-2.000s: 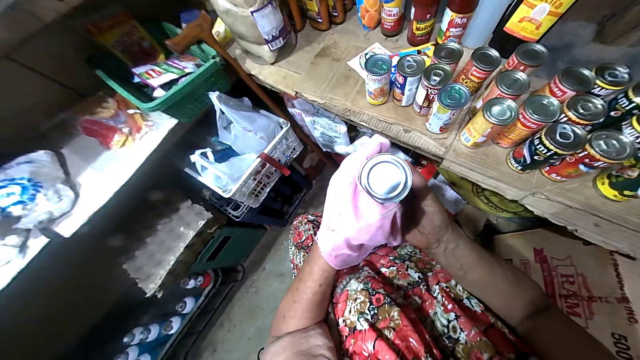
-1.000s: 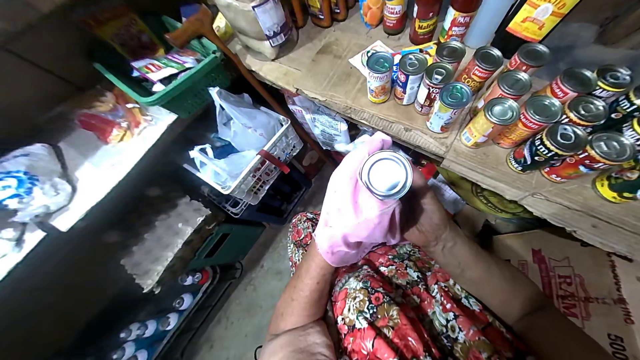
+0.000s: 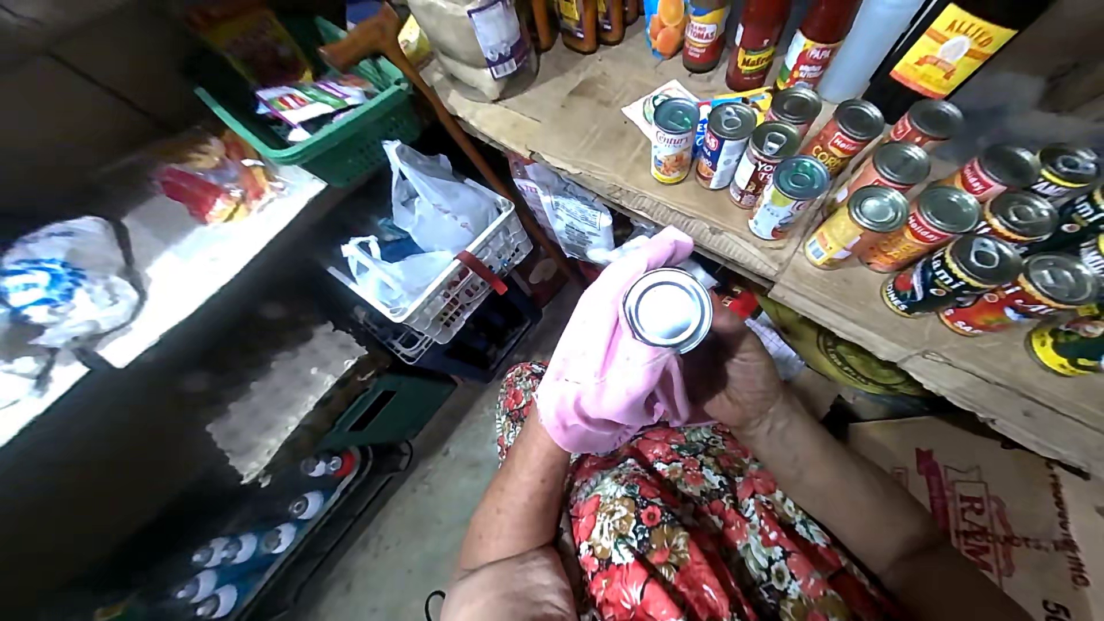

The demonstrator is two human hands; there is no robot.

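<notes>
A metal food can (image 3: 668, 310) is held between my two hands above my lap, its round silver end facing up. A pink cloth (image 3: 604, 371) covers my left hand (image 3: 599, 354), which grips the can through it from the left side. My right hand (image 3: 746, 371) closes around the can's lower right side; its fingers are partly hidden in shadow. The can's side is mostly hidden by the cloth and hands. Beyond my hands, rows of cans (image 3: 931, 224) stand upright on a cardboard-covered shelf (image 3: 595, 129).
Sauce bottles (image 3: 757, 43) line the shelf's back. At the left are a green basket (image 3: 345, 142), a white basket with plastic bags (image 3: 466, 302), a wooden cane (image 3: 457, 129) and crated bottles (image 3: 276, 539). A cardboard box (image 3: 975, 500) lies at the lower right.
</notes>
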